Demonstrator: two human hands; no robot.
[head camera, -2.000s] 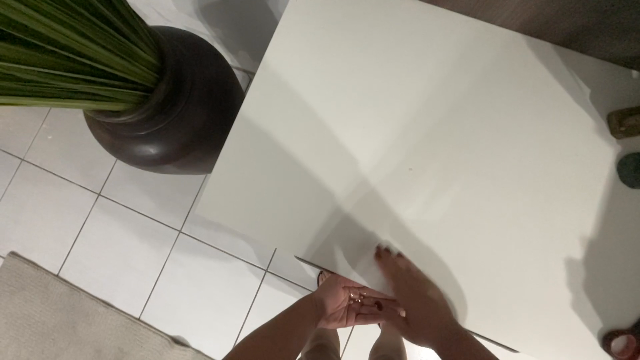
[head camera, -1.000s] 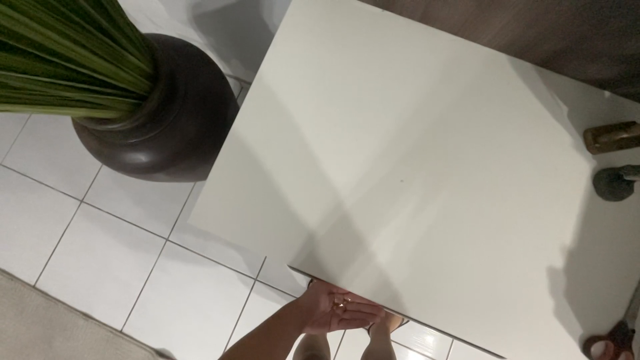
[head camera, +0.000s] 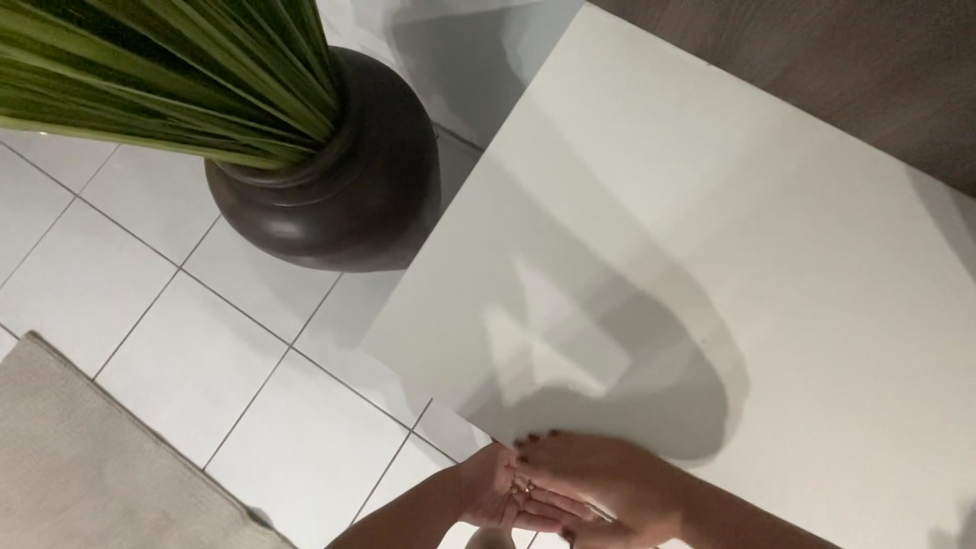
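Note:
At the bottom of the head view my left hand (head camera: 507, 492) is palm up, just off the near edge of a white tabletop (head camera: 762, 305). Rings show on its fingers, and whether small bits lie in the palm cannot be told. My right hand (head camera: 610, 484) is palm down at that edge, its fingertips with dark nails over the left palm and the table's border. Its fingers look loosely extended, and no object is visible in it. Both hands cast shadows on the tabletop.
A dark round vase (head camera: 335, 206) with long green leaves (head camera: 175, 76) stands on the white tiled floor (head camera: 252, 412) beyond the table's left corner. A beige rug (head camera: 99, 473) lies at lower left. A dark brown surface (head camera: 839, 69) borders the far edge.
My right hand, out of view a second ago, is back beside my left hand at the table's edge. The view has shifted left, and the scissors and other items at the right have left it.

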